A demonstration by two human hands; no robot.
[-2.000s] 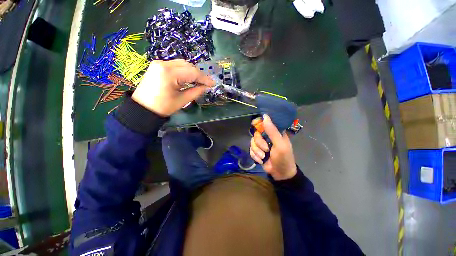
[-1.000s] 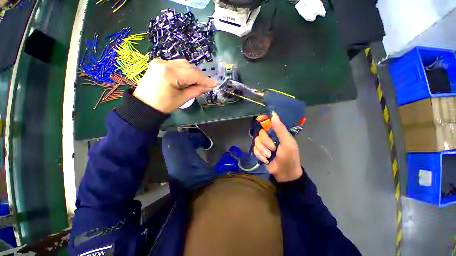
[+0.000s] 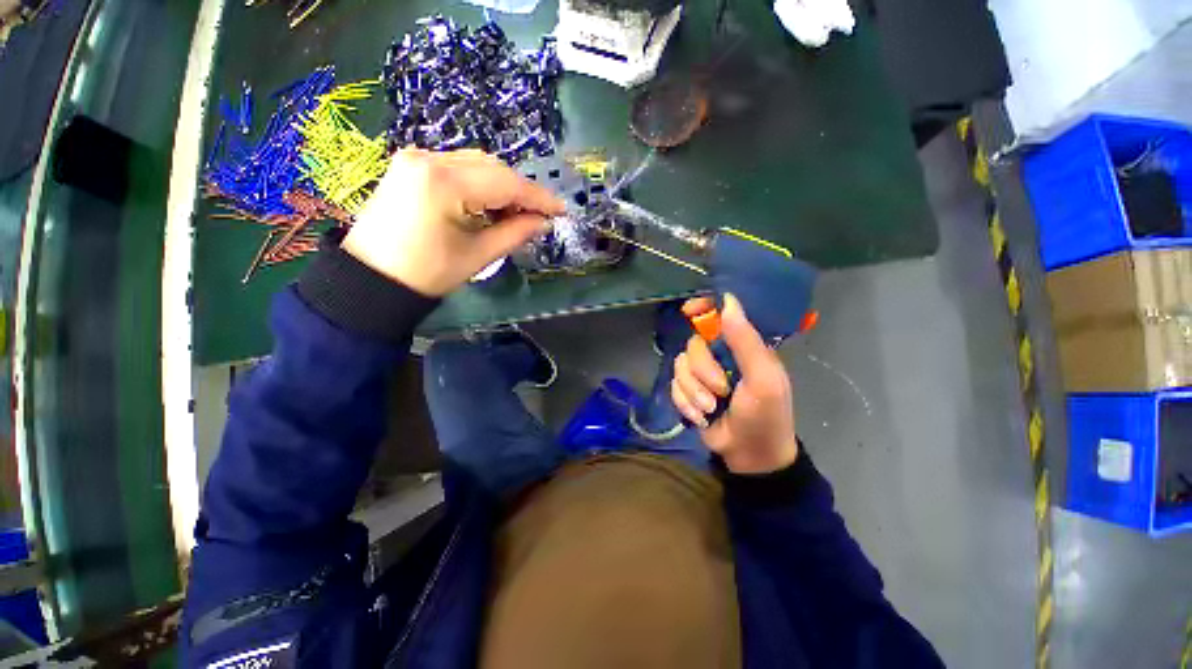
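My right hand (image 3: 739, 392) grips a dark blue soldering gun (image 3: 762, 281) with an orange trigger. Its thin metal nose points left over the soldering jig (image 3: 595, 248) at the bench edge, and smoke rises near the tip. My left hand (image 3: 458, 220) is at the jig's left side, thumb and forefinger pinched together. What it pinches is too small and hazy to tell. A heap of silver and black components (image 3: 468, 89) lies beyond my left hand. Blue lead wires (image 3: 272, 141), yellow lead wires (image 3: 345, 150) and red-brown lead wires (image 3: 285, 225) lie to its left.
A round brown dish (image 3: 668, 115) lies beyond the jig, near a white base (image 3: 614, 46). A crumpled white tissue (image 3: 813, 18) is at the far right of the bench. Blue bins (image 3: 1105, 183) and a cardboard box (image 3: 1118, 318) stand right of the yellow-black floor tape. A green conveyor (image 3: 118, 327) is at left.
The soldering gun and my right hand have moved a little to the right, drawing the nose away from my left fingertips. Smoke now shows over the jig. My left hand has barely moved.
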